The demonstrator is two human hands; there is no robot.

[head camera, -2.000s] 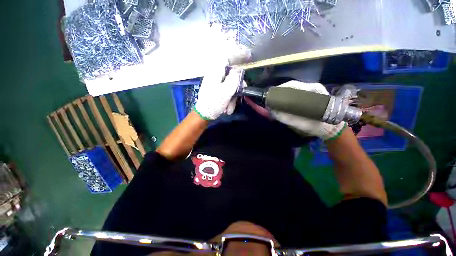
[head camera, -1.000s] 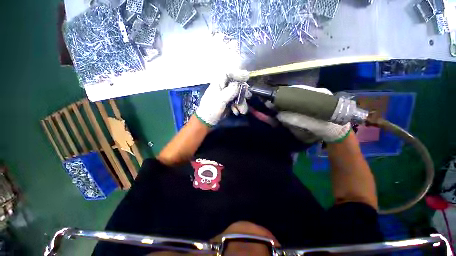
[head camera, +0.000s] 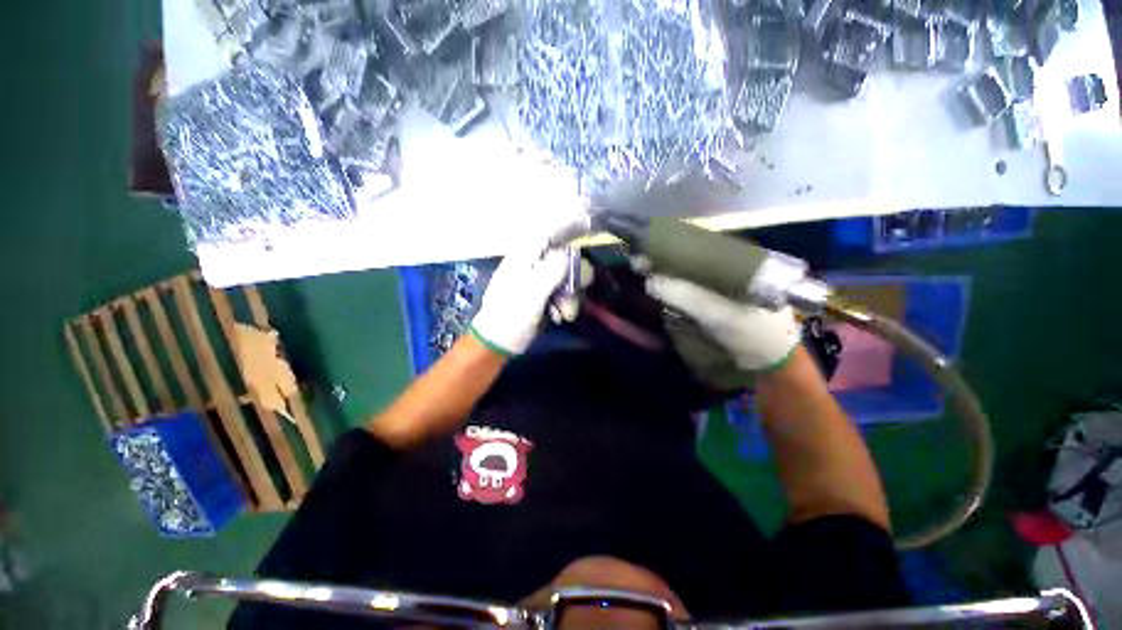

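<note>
My left hand (head camera: pixel 527 293), in a white knit glove with a green cuff edge, is closed on a small silver metal part (head camera: pixel 572 273) at the table's front edge. My right hand (head camera: pixel 728 322), gloved the same way, holds the olive-green air screwdriver (head camera: pixel 704 257) from below. The driver's dark nose points left, just above and right of the metal part; whether they touch is unclear. My right fingers are partly hidden under the driver. A hose (head camera: pixel 941 369) curves from its silver rear end.
The pale table (head camera: pixel 874 172) bears a heap of long screws (head camera: pixel 621 92), a squarish fastener pile (head camera: pixel 252 154), boxy perforated metal pieces (head camera: pixel 911 43) and a ring-ended tool (head camera: pixel 1054 172). Blue bins (head camera: pixel 933 308) stand below. A wooden pallet (head camera: pixel 154 332) with a blue bin (head camera: pixel 203 468) is at left.
The view has shifted, showing more of the table's far side. The driver has tilted, its nose now higher than its rear. My right hand sits lower along it. My left hand still holds the part.
</note>
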